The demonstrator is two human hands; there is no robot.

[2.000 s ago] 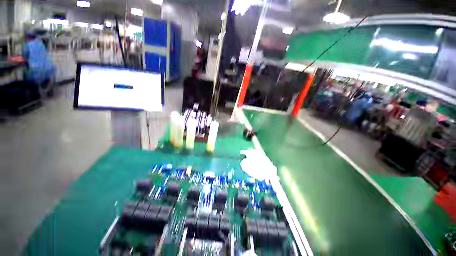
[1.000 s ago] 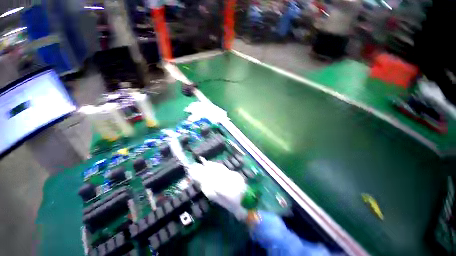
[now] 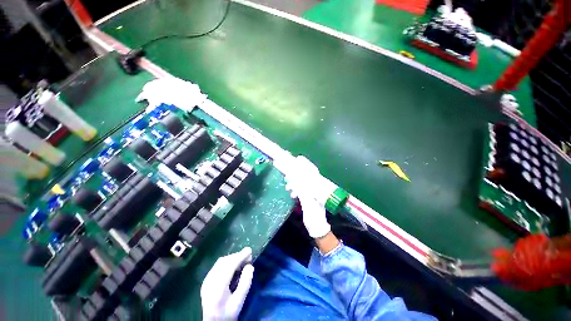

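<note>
The green circuit board [image 3: 241, 216], with long rows of dark blocks [image 3: 164, 221], lies on the green bench top at left. My right hand [image 3: 307, 194], in a white glove, is closed around the white glue syringe, whose green rear end [image 3: 337, 200] sticks out to the right. It is over the rail, just right of the board's corner; the nozzle cannot be made out. My left hand [image 3: 225, 285], also gloved, is at the bottom edge, partly cut off, with thumb and fingers apart and nothing in it.
A crumpled white cloth [image 3: 170, 94] lies at the board's far corner. Spare glue tubes [image 3: 67, 116] stand beyond the board. The white-and-red rail [image 3: 388, 233] borders the long green surface [image 3: 350, 113], which bears a yellow scrap [image 3: 396, 170] and another board [image 3: 529, 169] at right.
The view has turned right and downward. My right hand has moved from above the board's dark blocks to the rail, still with the tube. My left hand has come into view.
</note>
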